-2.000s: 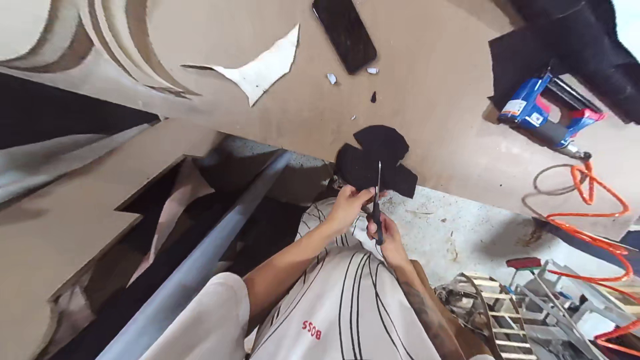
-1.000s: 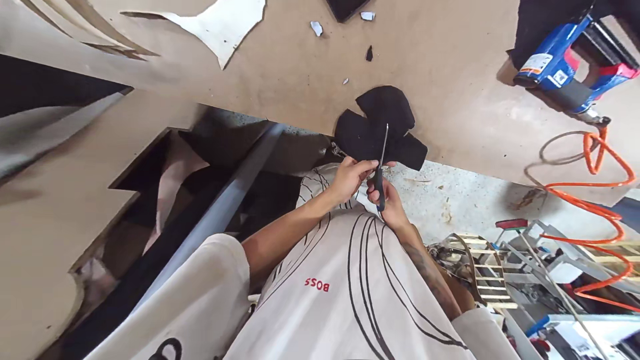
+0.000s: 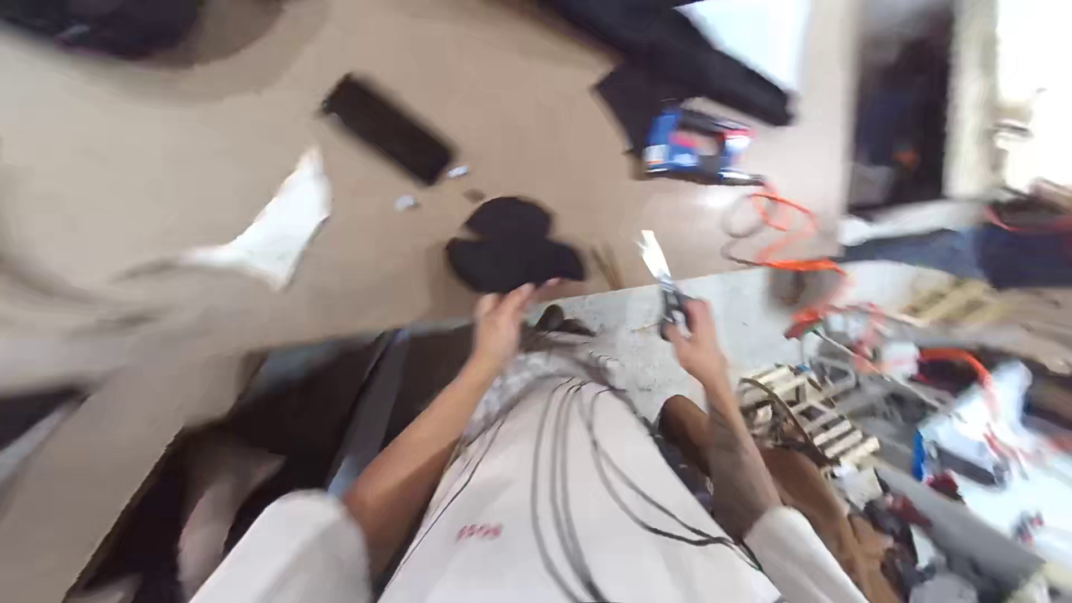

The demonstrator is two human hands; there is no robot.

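Observation:
A black fabric piece with rounded lobes (image 3: 512,249) lies at the near edge of the tan work surface. My left hand (image 3: 502,322) touches its lower edge with the fingers; whether they pinch it cannot be told through the blur. Off to the right, away from the fabric, my right hand (image 3: 695,335) is closed around the dark handles of a pair of scissors (image 3: 668,289), whose bright blades point up and away from me.
A black phone (image 3: 389,130) and a white scrap (image 3: 285,222) lie on the surface (image 3: 536,100). Farther right are a blue and red air stapler (image 3: 697,144), its orange coiled hose (image 3: 796,264) and dark cloth (image 3: 670,50). A person's leg (image 3: 938,251) shows at right.
My right hand has moved right with the scissors, away from the black fabric, where the blades were before. My left hand stays at the fabric's near edge. The view has shifted and blurred.

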